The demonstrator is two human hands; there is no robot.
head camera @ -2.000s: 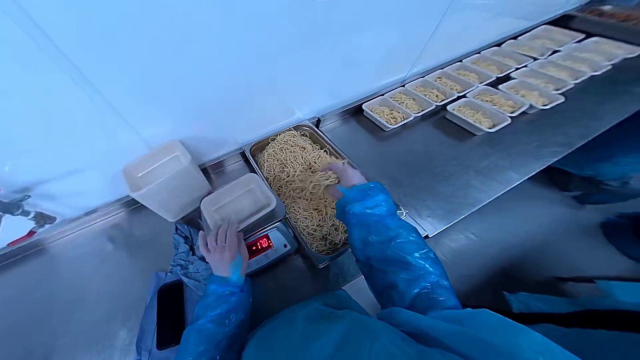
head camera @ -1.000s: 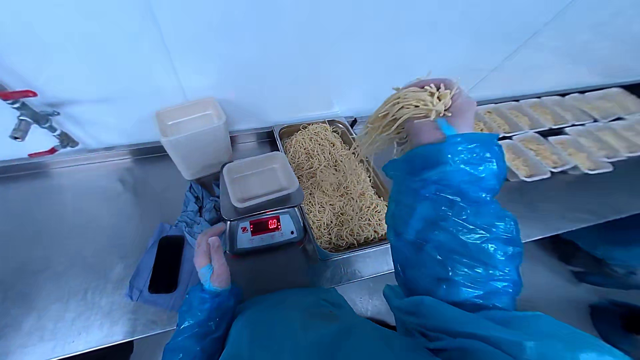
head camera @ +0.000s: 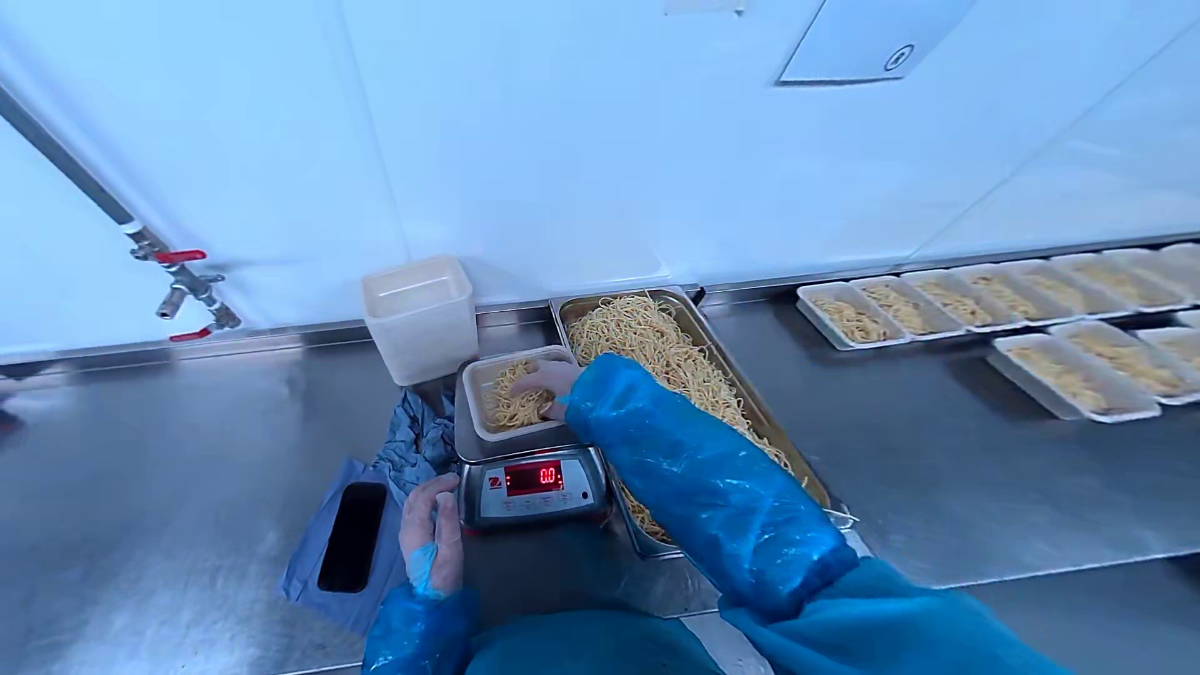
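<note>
My right hand (head camera: pixel 551 382), in a clear glove, reaches into a white plastic tray (head camera: pixel 476 398) and touches the noodles (head camera: pixel 516 398) inside; its fingers are partly hidden, so its grip is unclear. The tray rests on the steel platform of a digital scale (head camera: pixel 534 487) with a lit red display. Beside the scale's left edge, my left hand (head camera: pixel 433 530) rests with nothing in it, fingers apart. A deep steel pan (head camera: pixel 764 417) of noodles stands right of the scale, partly under my blue-sleeved right forearm.
White containers (head camera: pixel 420 319), apparently stacked, stand behind the scale. Left of it lie crumpled blue cloth or paper (head camera: pixel 412 436) and a black phone (head camera: pixel 352 537). Several filled trays (head camera: pixel 848 317) line the bench at right. A pipe with red-handled valves (head camera: pixel 178 272) runs down the wall.
My right hand has moved from above the noodle pan to the tray on the scale, where noodles now lie. Two seconds ago my left hand was at that tray; now it is beside the scale.
</note>
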